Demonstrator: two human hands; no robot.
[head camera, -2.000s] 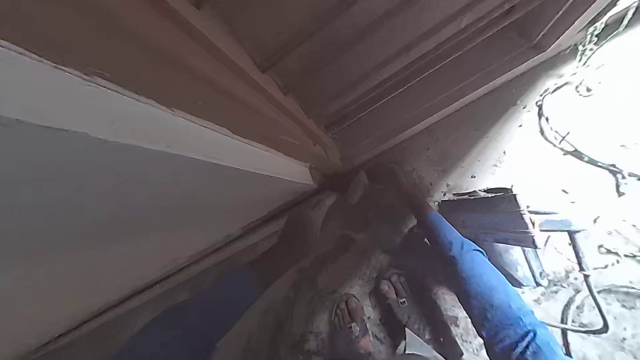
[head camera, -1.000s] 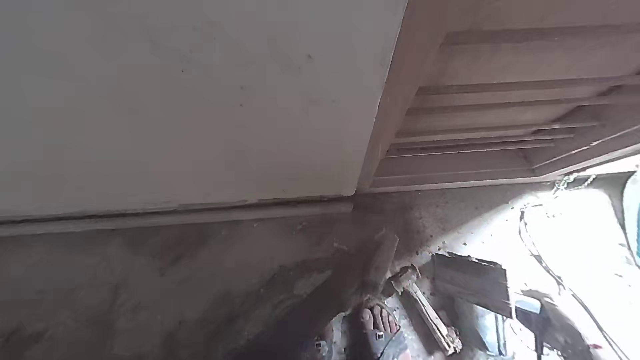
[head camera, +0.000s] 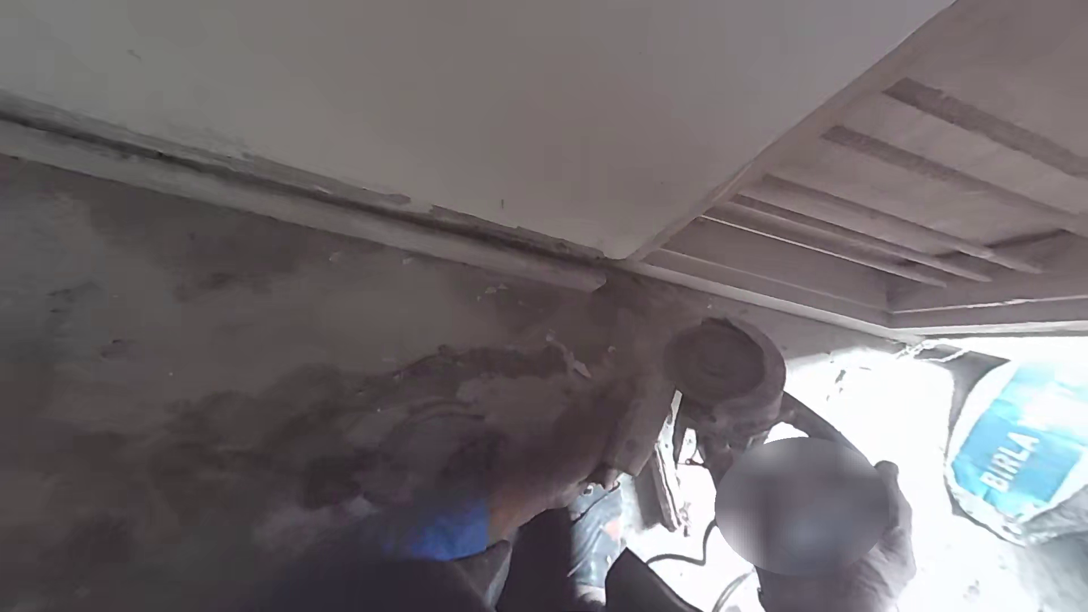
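Observation:
At the lower middle, my left hand (head camera: 552, 489) extends from a blue sleeve, its fingers closed on a flat, pale piece (head camera: 642, 425); its exact kind is unclear. Just right of that piece is a round, dust-covered object (head camera: 722, 365) with a dark disc-like face; I cannot tell whether it is a container or a tool. A dark bar runs from it towards my right hand (head camera: 892, 531), a dark shape at the lower right. A blurred oval hides most of that hand, so its hold is not visible.
A pale wall panel (head camera: 510, 110) meets a slatted brown wooden panel (head camera: 977, 170) at a corner above the dusty floor (head camera: 255, 340). A ledge (head camera: 357, 225) follows the wall's base. A blue printed bag (head camera: 1020, 442) lies at the right. A dark cable (head camera: 680, 558) and my foot (head camera: 599, 527) are low in view.
The view has swung a lot. Two seconds ago both hands were low by the corner; now my left hand is at the lower middle and the round object has come into view.

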